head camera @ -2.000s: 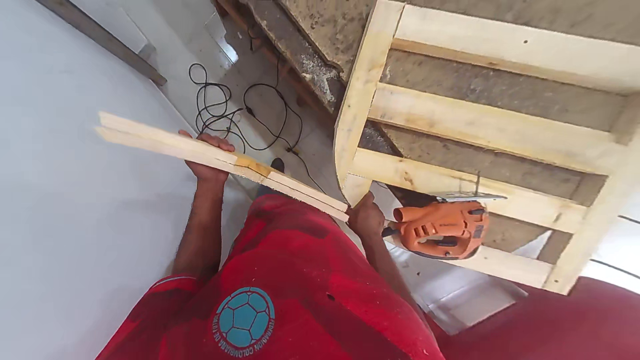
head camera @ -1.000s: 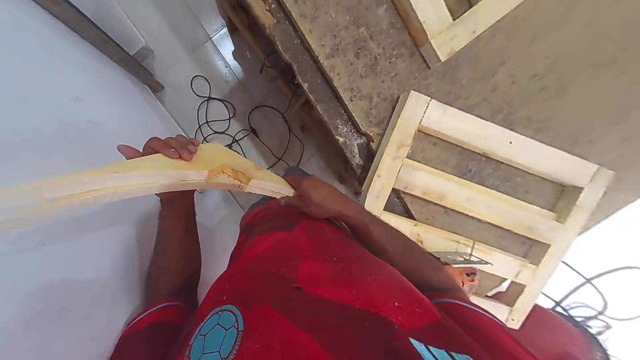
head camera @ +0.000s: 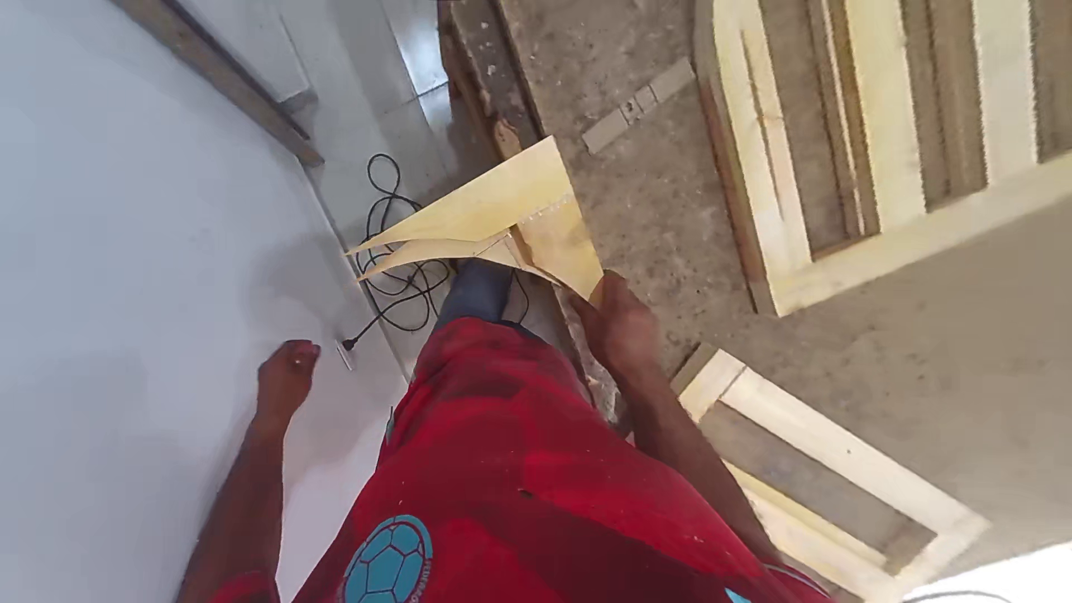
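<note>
My right hand (head camera: 618, 327) grips the near right end of pale cut wood pieces (head camera: 490, 197), which taper to two points toward the left. A brownish patch and a seam show near the held end. My left hand (head camera: 287, 377) hangs at the left by the white wall, its fingers curled, apart from the wood; nothing shows in it. To the right, a slatted wooden frame (head camera: 900, 109) with a rounded corner lies on the worktop, and part of a second wooden frame (head camera: 846, 444) lies nearer, beside my right forearm.
A black cable (head camera: 394, 243) lies coiled on the tiled floor, its plug near the wall (head camera: 109, 276). A short flat strip (head camera: 639, 106) rests on the worktop (head camera: 938, 360). The worktop's rough edge runs beside my right hand. A dark beam (head camera: 226, 75) crosses at the upper left.
My left hand has let go of the wood and moved down to the left. The wood, in my right hand, has turned to show its broad face. The view has swung toward the worktop's far part.
</note>
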